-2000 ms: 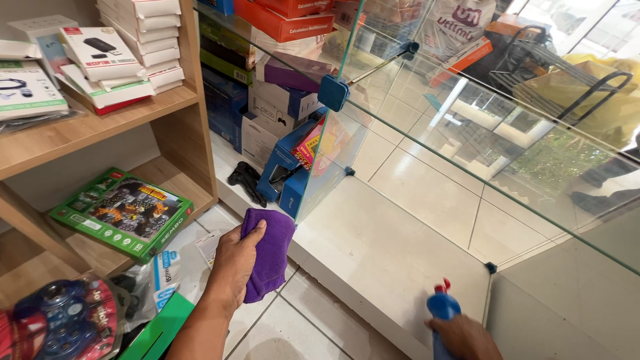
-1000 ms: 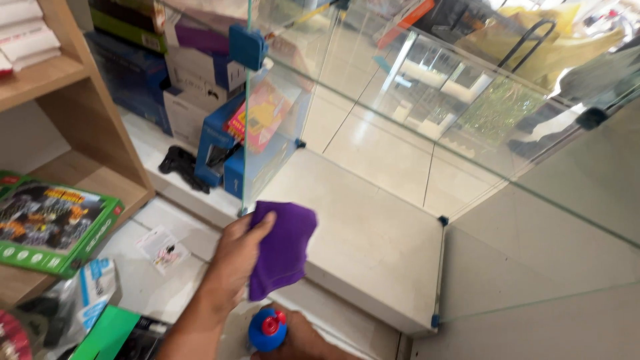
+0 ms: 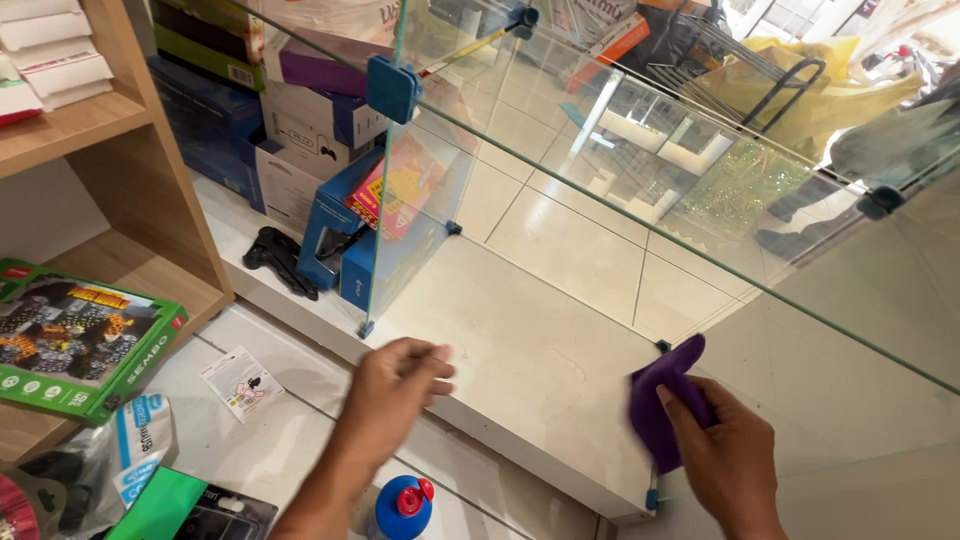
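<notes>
My right hand [image 3: 724,442] grips a folded purple cloth [image 3: 667,405] above the right end of the white cabinet base [image 3: 525,345]. Over the front edge of that base is my left hand [image 3: 397,390], fingers curled loosely, with nothing seen in it. Below my left hand, a blue bottle with a red flip cap [image 3: 405,506] stands on the tiled floor, touched by neither hand. A glass shelf [image 3: 600,202] spans above the base, and an upright glass panel [image 3: 420,202] stands at its left, joined by a blue corner clip [image 3: 393,88].
Left of the panel are stacked boxes [image 3: 300,150] and a black game controller [image 3: 279,259]. A wooden shelf unit [image 3: 187,195] holds a green toy box [image 3: 90,337]. Packaged items and a card [image 3: 241,382] lie on the floor. Bags and a person's legs [image 3: 810,214] show beyond the glass.
The purple cloth has passed from my left hand to my right hand. My right hand has let go of the bottle, which now stands on the floor.
</notes>
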